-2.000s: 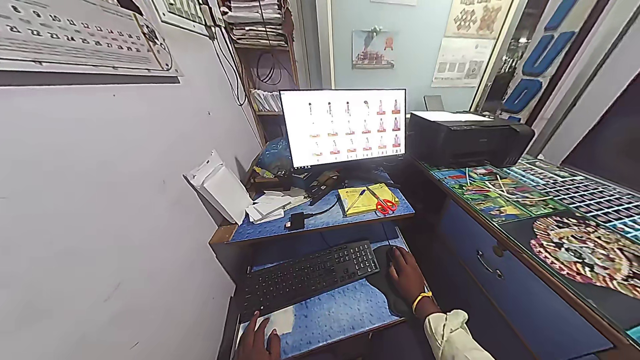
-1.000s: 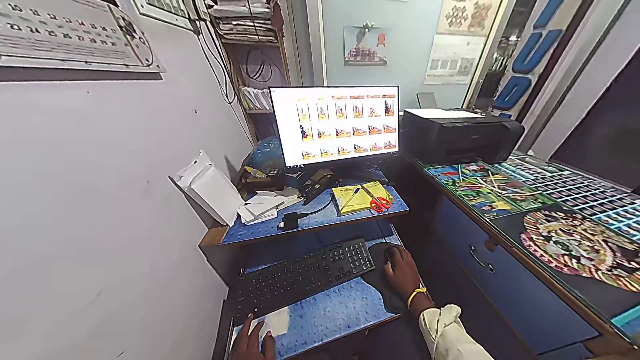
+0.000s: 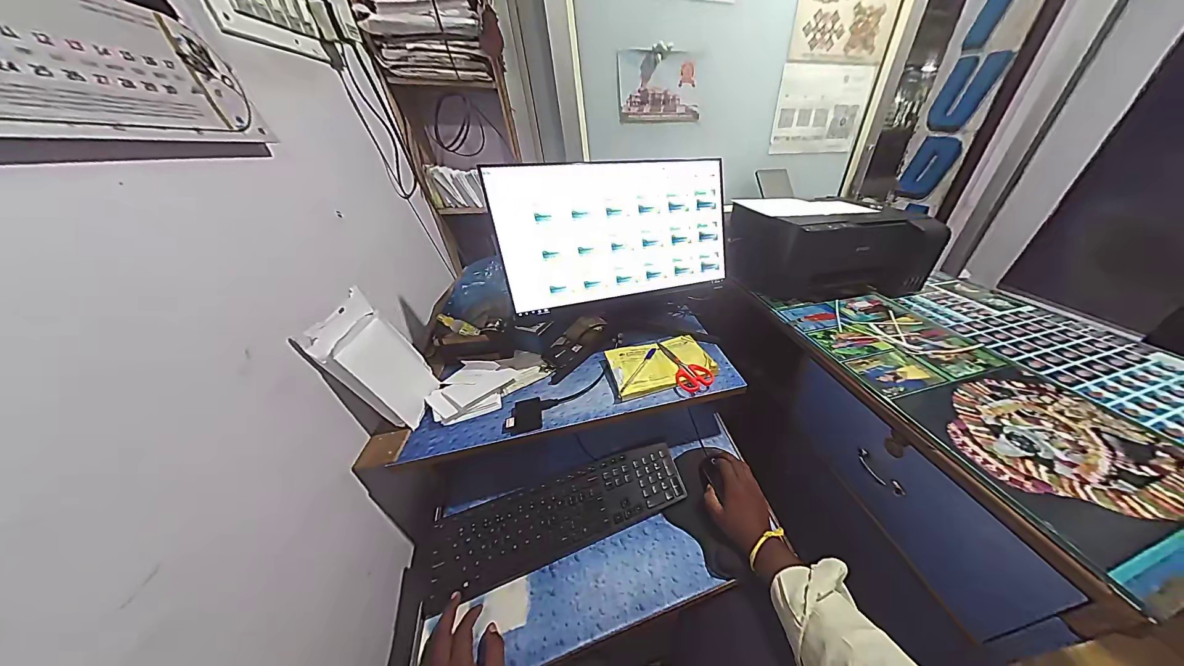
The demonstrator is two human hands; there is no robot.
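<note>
My right hand (image 3: 740,504) rests over a black computer mouse (image 3: 711,474) on a dark mouse pad (image 3: 689,518); a yellow band circles the wrist. At the lower left, my left hand (image 3: 465,638) lies with fingers apart at the tray's front edge, by a pale worn patch and just below a black keyboard (image 3: 555,518). Behind them a monitor (image 3: 610,236) shows rows of small thumbnails. Red-handled scissors (image 3: 692,376) and a blue pen (image 3: 638,368) lie on a yellow pad (image 3: 659,375) on the upper desk shelf.
Loose white papers (image 3: 472,390), a white box (image 3: 370,361) and a black card reader or adapter (image 3: 524,416) share the shelf. A black printer (image 3: 837,248) stands on the right-hand counter, beside plastic-like strips and printed pictures under its surface. A wall borders the left side.
The thumbnails on the monitor have changed from reddish and orange pictures to blue-green ones. My right hand stays on the mouse, and my left hand remains near the keyboard's lower left.
</note>
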